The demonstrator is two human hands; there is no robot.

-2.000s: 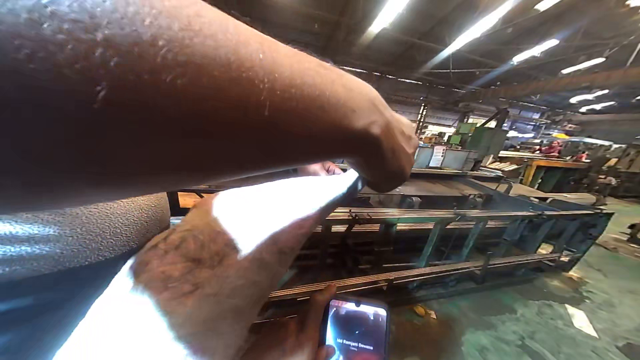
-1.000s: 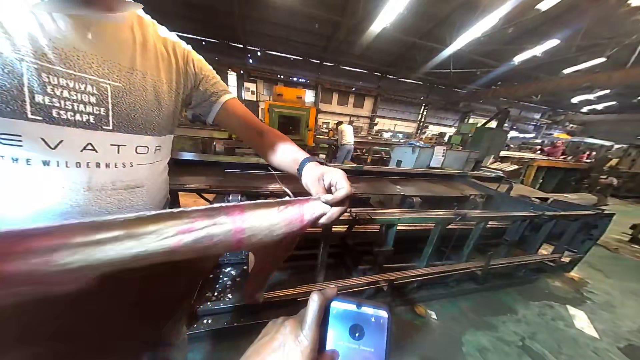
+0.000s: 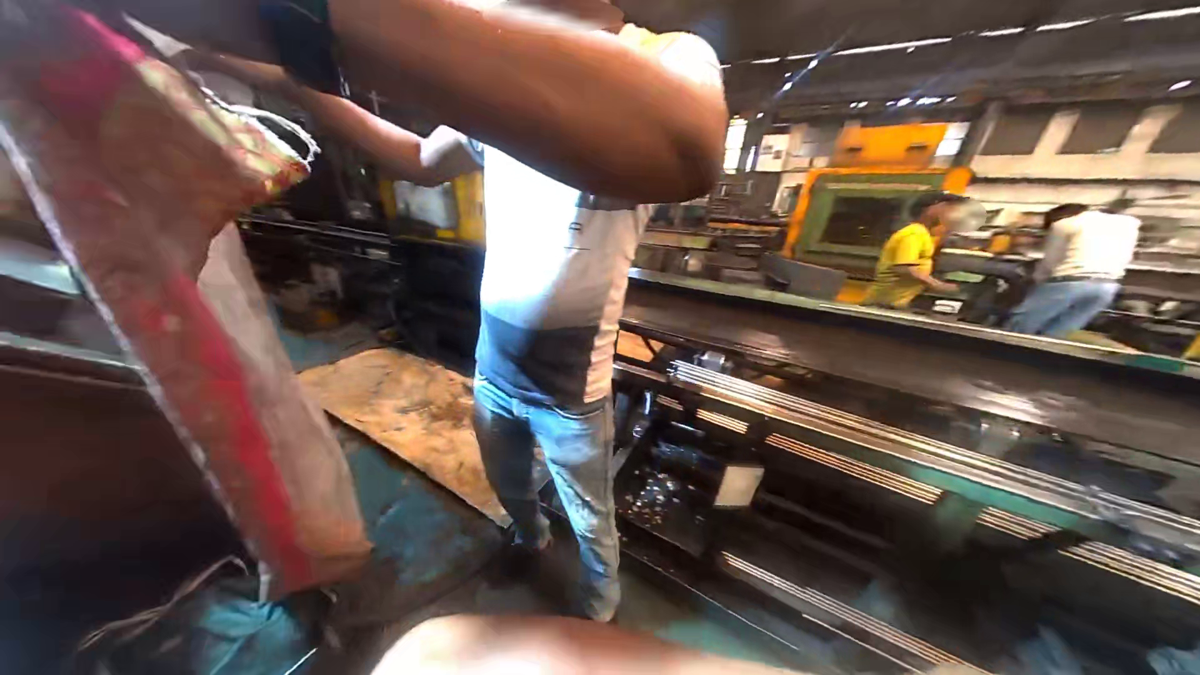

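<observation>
Neither my left hand nor my right hand can be made out. A blurred patch of bare skin (image 3: 562, 647) crosses the bottom edge, perhaps part of my arm. At the left hangs a woven sack (image 3: 178, 328) with a pink-red stripe and a frayed, stringy rim. A co-worker (image 3: 562, 281) in a light T-shirt and jeans stands just behind it. The co-worker's bent arm (image 3: 562, 103), with a dark wristband, passes close across the top toward the sack; its hand is out of sight. The other arm (image 3: 375, 131) reaches left behind the sack. The phone is not visible.
A long metal rack (image 3: 844, 412) with thin rods runs along the right. A brownish board (image 3: 403, 412) lies on the floor. Dark bundled material (image 3: 244, 619) lies at the lower left. Two people (image 3: 905, 258) are farther back near an orange and green machine (image 3: 862, 206).
The view has swung left. The co-worker's banded arm has moved across the top, and the sack now hangs at the left instead of stretching across. The phone and the hand on it have left the view.
</observation>
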